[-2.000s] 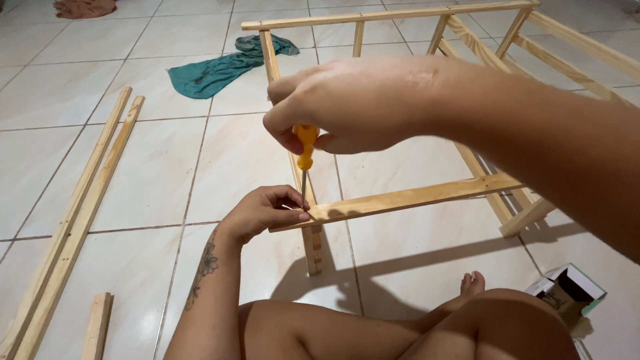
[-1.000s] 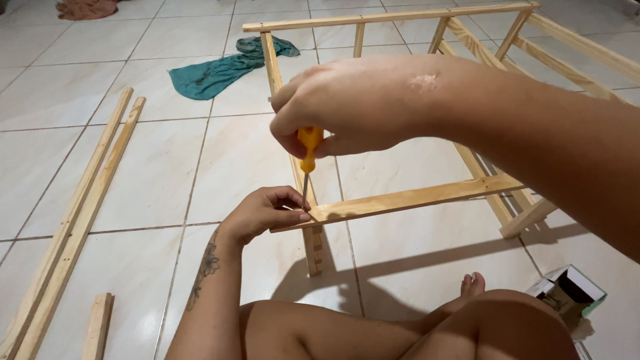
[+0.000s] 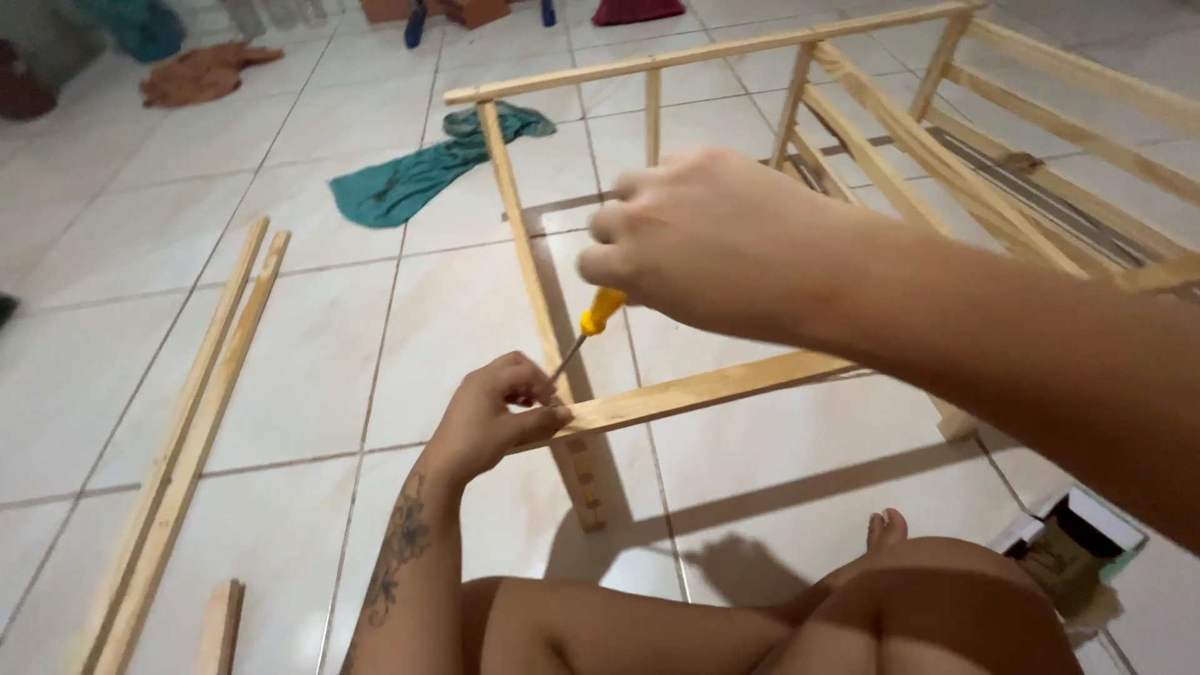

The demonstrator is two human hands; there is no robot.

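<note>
In the head view my right hand (image 3: 684, 244) is closed around the yellow handle of a screwdriver (image 3: 601, 309), whose thin shaft slants down and left. The tip ends by the fingers of my left hand (image 3: 506, 403), at the corner of a wooden frame. There a flat pine slat (image 3: 703, 389) meets an upright wooden rail (image 3: 525, 253). My left thumb and fingers pinch at this joint; whether a screw sits between them is hidden. Below the slat, the leg end (image 3: 586, 483) shows notches or holes. The rest of the slatted frame (image 3: 712, 52) extends back and right.
Two long wooden strips (image 3: 202, 422) lie on the tiled floor at left, with a shorter wood piece (image 3: 222, 623) near the bottom. A teal cloth (image 3: 403, 187) lies behind the frame's left side. An opened small box (image 3: 1078, 544) stands at lower right, beside my bent leg.
The screwdriver was nearly upright and now leans, its handle to the right and its tip near my left fingers. The view has shifted, showing more of the floor at the back.
</note>
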